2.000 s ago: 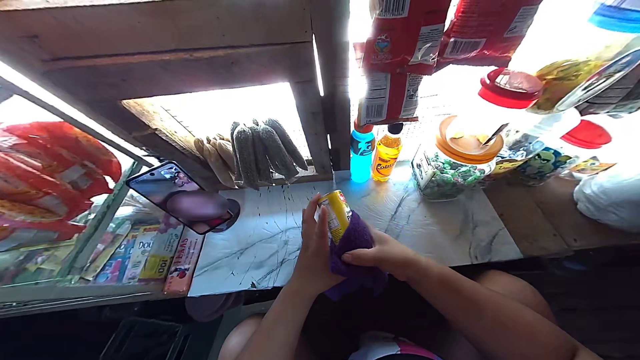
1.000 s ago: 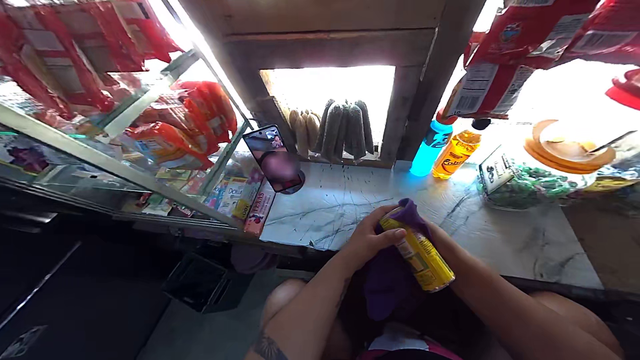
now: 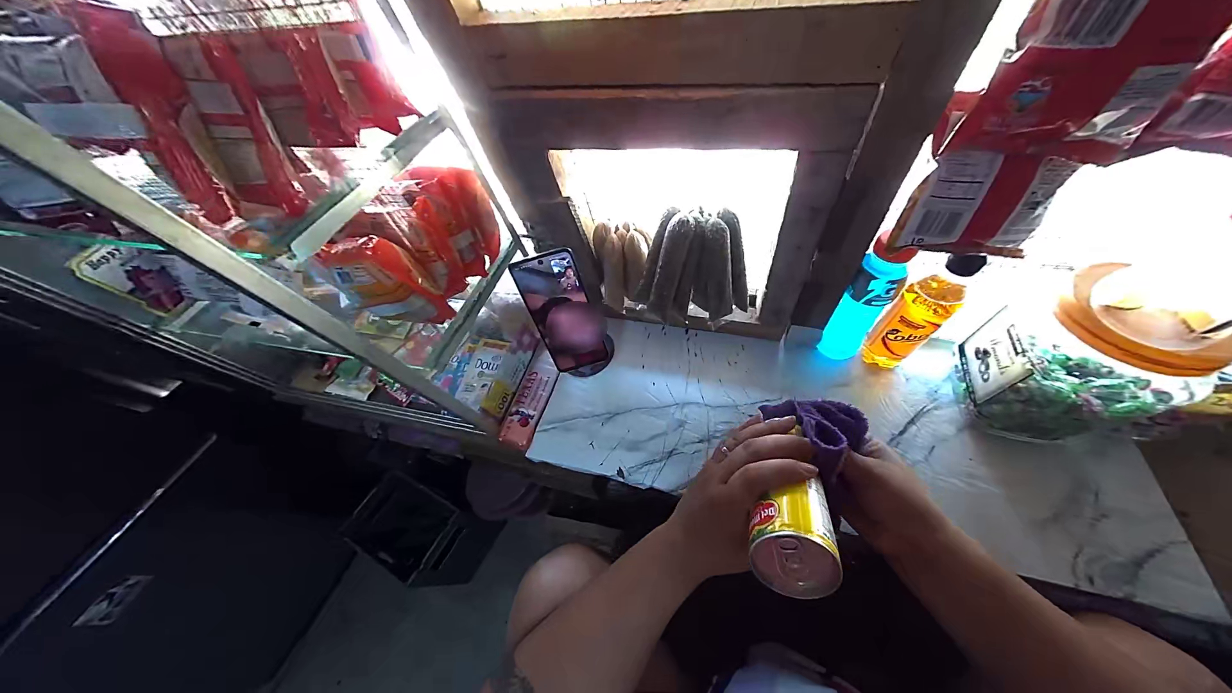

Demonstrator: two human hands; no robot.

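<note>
A yellow Del Monte drink can [image 3: 797, 539] is tilted over my lap, its pull-tab end turned toward me. My left hand [image 3: 741, 491] wraps around the can from the left. In my right hand [image 3: 881, 486] is a bunched purple cloth [image 3: 826, 433], pressed against the can's far end and right side. Part of the cloth lies behind my left fingers, and my right fingertips are hidden by it. Both hands are at the near edge of the marble-patterned counter [image 3: 635, 414].
A phone [image 3: 558, 308] stands on the counter, left of a blue bottle [image 3: 863, 298] and an orange bottle [image 3: 914, 322]. A candy jar [image 3: 1068, 385] is at right. A glass display case [image 3: 289, 289] borders the left; red packets [image 3: 1049, 125] hang upper right.
The can's exposed end has swung from pointing right to pointing down toward me. The cloth, hanging below my hands a second ago, is now bunched at the can's far end. My view has shifted left.
</note>
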